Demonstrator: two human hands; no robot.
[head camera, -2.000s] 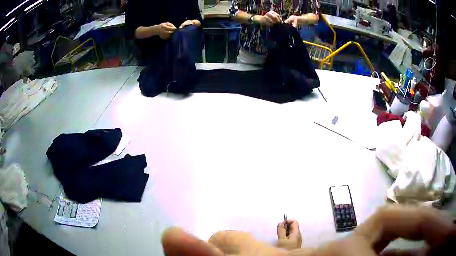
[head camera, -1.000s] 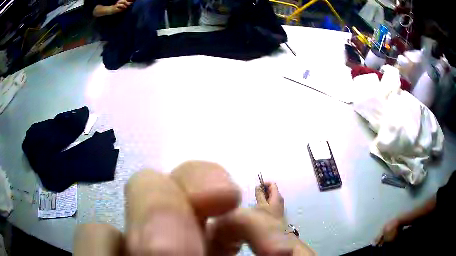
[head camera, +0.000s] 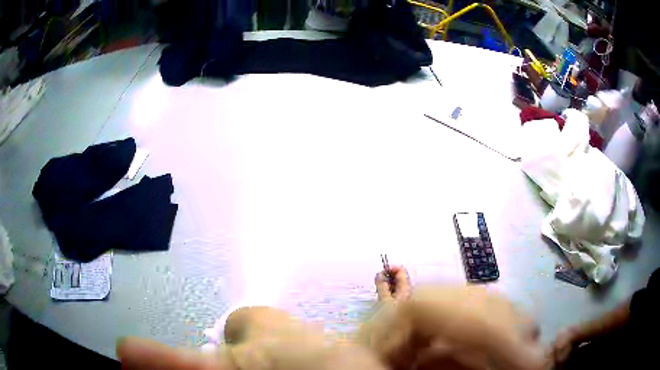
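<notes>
A small hand, seemingly my right hand (head camera: 393, 283), grips a small thin two-pointed metal tool, likely thread snips (head camera: 385, 261), above the near part of the table. Its points face away from me. Large blurred fingers very close to the camera fill the bottom middle and hide its wrist. I cannot tell for sure whose fingers these are, or whether my left hand is among them. A small white patch (head camera: 214, 331) shows at their left, too blurred to name. A black phone-like device with a light screen (head camera: 477, 247) lies right of the snips.
A folded dark garment (head camera: 116, 217) lies left, partly over a printed sheet (head camera: 82, 278). Dark cloth (head camera: 304, 59) lies along the far edge. White cloth (head camera: 590, 195), dark red cloth (head camera: 539, 114) and a pen cup (head camera: 556, 96) are at right. A bare forearm (head camera: 604, 323) with black sleeve shows lower right.
The view has tilted down since the first frame, and the people opposite are mostly out of view. The blurred fingers have shifted and spread lower across the bottom. The snips stay gripped.
</notes>
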